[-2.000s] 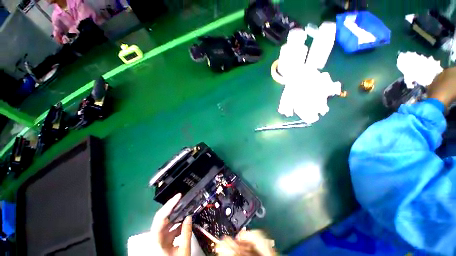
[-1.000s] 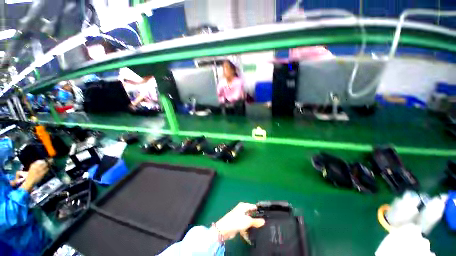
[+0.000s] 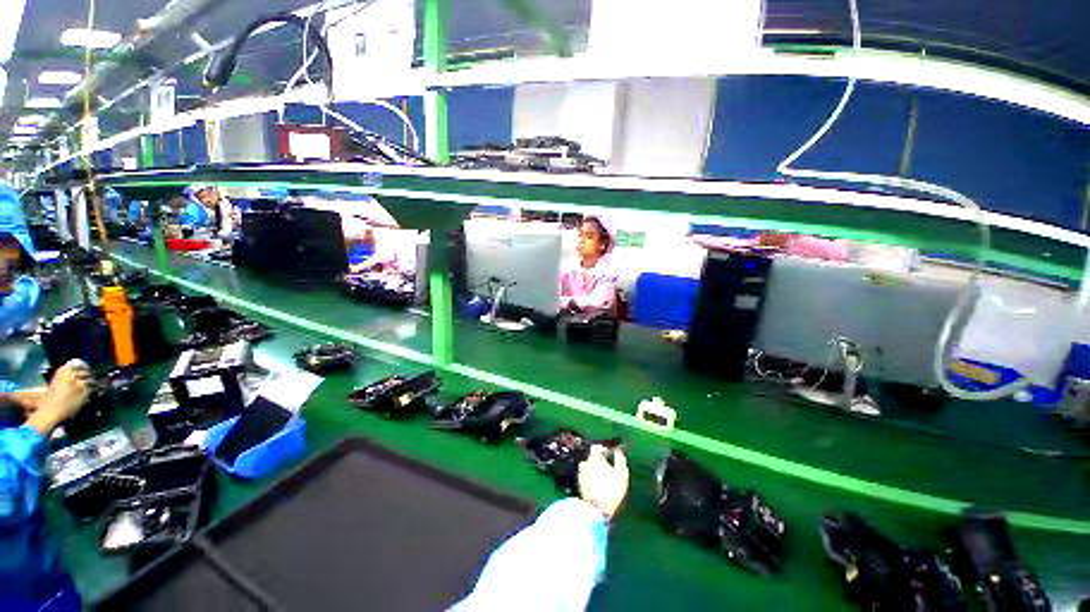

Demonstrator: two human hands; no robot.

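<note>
My left hand (image 3: 604, 478), in a pale blue sleeve, is stretched far out across the bench. Its fingers are closed at the right end of an open black housing (image 3: 557, 454) standing near the green line; the hand hides part of it. Another open black housing (image 3: 721, 514) stands just right of my hand, with small board parts showing at its right end. My right hand is not in view.
A black two-compartment tray (image 3: 359, 538) lies in front. More black housings (image 3: 484, 414) stand along the green line, others (image 3: 896, 568) at lower right. A blue bin (image 3: 265, 448) and another worker's hand (image 3: 62, 392) are left. A person in pink (image 3: 588, 287) sits opposite.
The view has risen from the bench work. The housing my left hand held has left it, and an additional one stands right of the hand. My hand has moved forward to another housing.
</note>
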